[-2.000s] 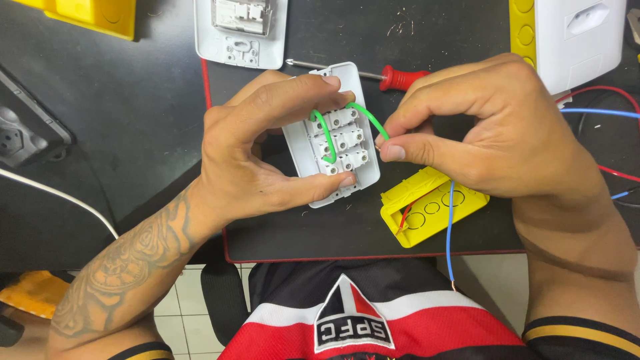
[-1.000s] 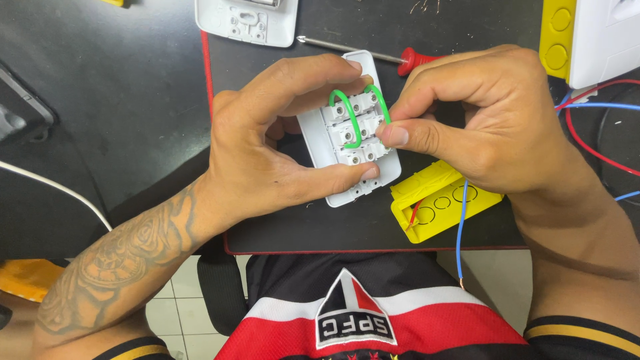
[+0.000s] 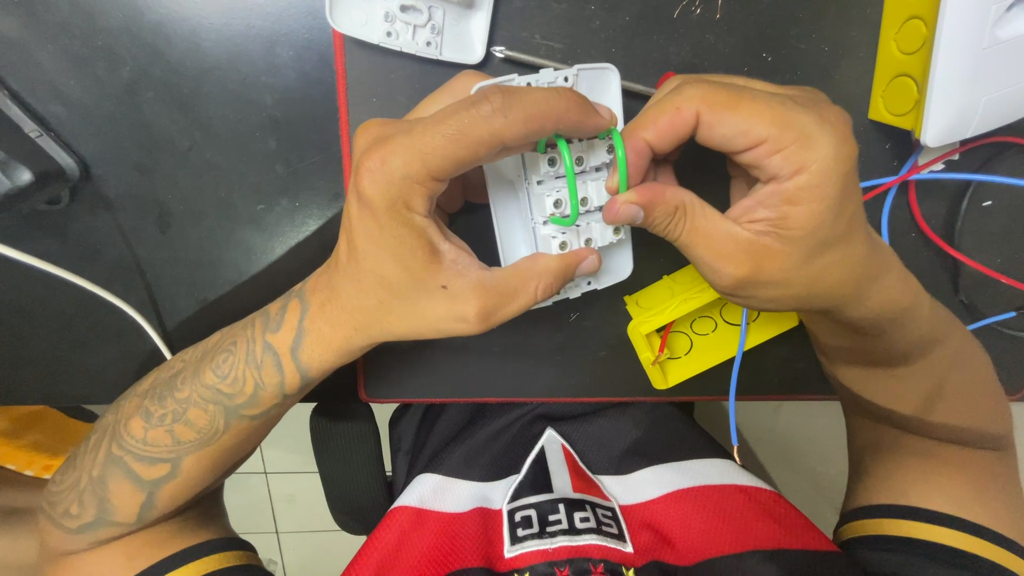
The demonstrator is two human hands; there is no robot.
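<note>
My left hand (image 3: 448,208) grips a white plastic wall switch plate (image 3: 610,260) by its edges, with the back and its rows of screw terminals facing up. One green wire (image 3: 570,180) loops between terminals in the upper and middle rows. A second green wire (image 3: 622,164), at the right side of the plate, is pinched between thumb and index finger of my right hand (image 3: 720,176). Its upper end meets the top row; its lower end is hidden at my fingertips.
A screwdriver (image 3: 544,62) lies behind the plate. Near the front edge sits a yellow electrical box (image 3: 696,360), with a blue wire (image 3: 738,376) beside it. Another white plate (image 3: 456,36) lies at the back, a yellow box (image 3: 900,64) with white cover at back right, and red and blue wires at right.
The second green wire, which stuck out toward the right two seconds ago, now bends down along the terminals. My right fingers have moved down with it, close against the plate.
</note>
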